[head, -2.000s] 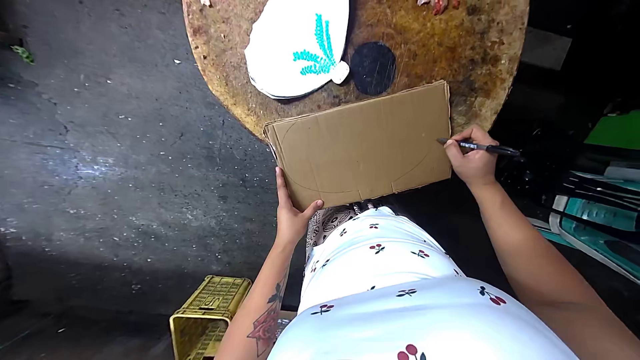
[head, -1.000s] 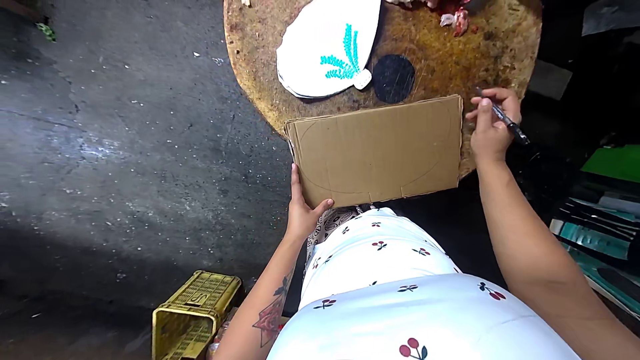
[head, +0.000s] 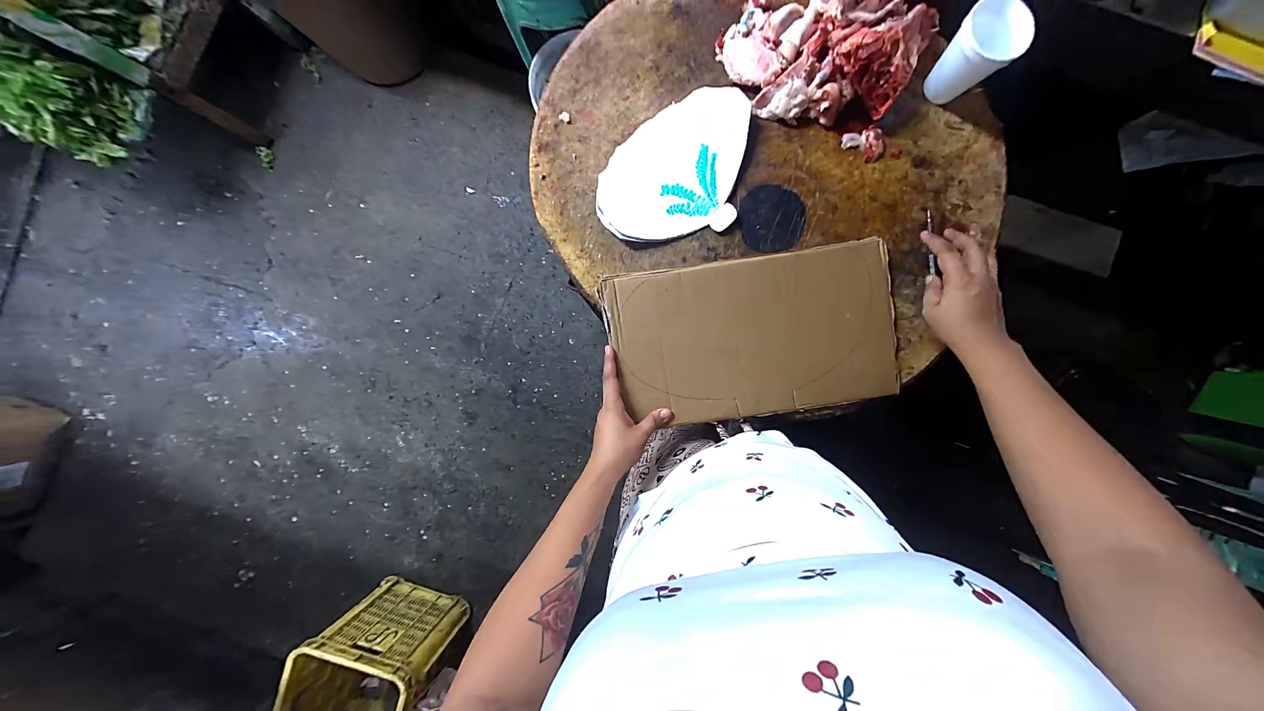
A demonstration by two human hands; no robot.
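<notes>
A piece of brown cardboard (head: 760, 326) with curved pen lines lies over the near edge of a round wooden block (head: 889, 188). My left hand (head: 624, 425) grips its lower left corner, thumb on top. Right of the cardboard, my right hand (head: 963, 286) is over the block with its fingers at a thin, pen-like object (head: 930, 242); whether they still hold it is unclear. Beyond the cardboard lie a white oval piece with a teal leaf pattern (head: 676, 163) and a black disc (head: 772, 218).
Raw meat pieces (head: 839, 54) lie at the block's far side, beside a white cylindrical container (head: 980, 49). A yellow plastic crate (head: 380, 642) stands on the floor at the lower left. Leafy greens (head: 69, 94) are at the upper left.
My right hand has moved from the cardboard's right edge, where it held a black pen, to the block's surface beyond that edge. My left hand keeps its grip. The view has shifted, showing more meat.
</notes>
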